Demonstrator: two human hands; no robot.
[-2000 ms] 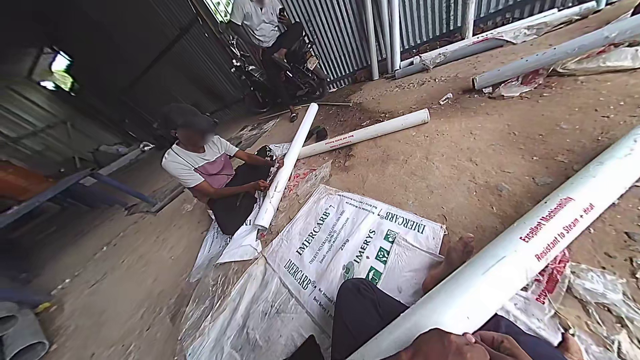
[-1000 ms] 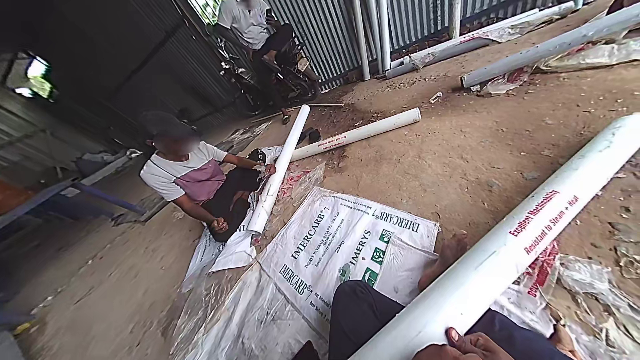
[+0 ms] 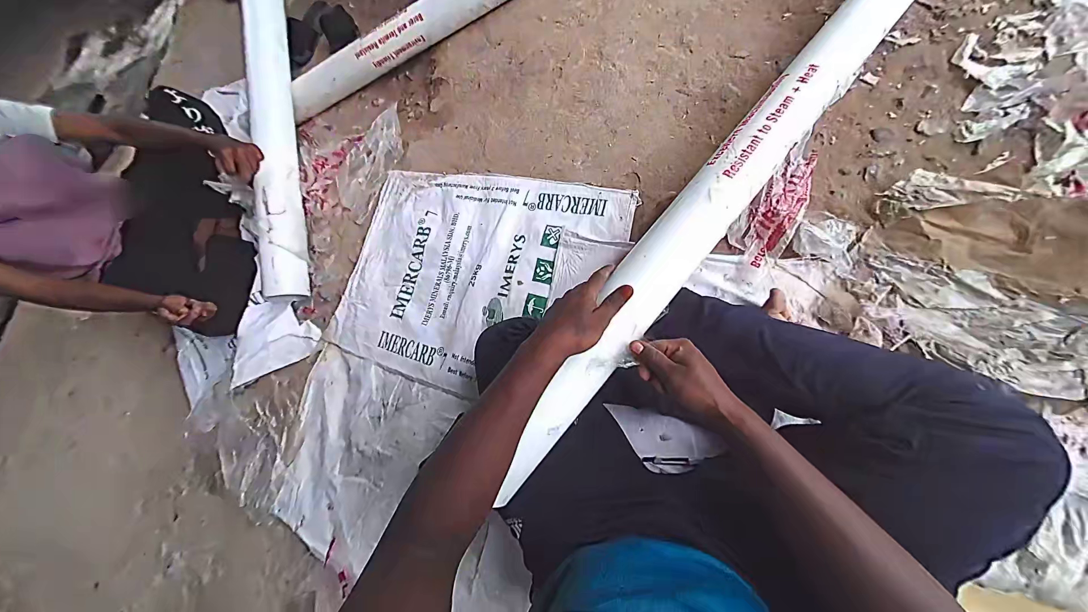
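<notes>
A long white plastic pipe (image 3: 714, 195) with red lettering slants across my lap, from my waist toward the upper right. My left hand (image 3: 582, 316) rests on the pipe's left side, thumb and fingers spread over its surface. On the pipe's other side, my right hand (image 3: 680, 374) pinches a bit of thin clear plastic film (image 3: 627, 355) between thumb and fingers, close against the pipe. A crumpled clear film with red print (image 3: 775, 208) lies beneath the pipe farther up.
White woven sacks (image 3: 501, 255) lie on the ground before me. At the left a seated person (image 3: 59, 204) touches an upright-looking white pipe (image 3: 276, 170) with one hand. Another pipe (image 3: 399, 47) lies behind it. Crumpled plastic wrapping (image 3: 977, 255) covers ground at the right.
The view has tilted down strongly onto my lap. Both my hands are now in full view at the pipe; a second ago one hand showed low on it. The pipe stays across my lap.
</notes>
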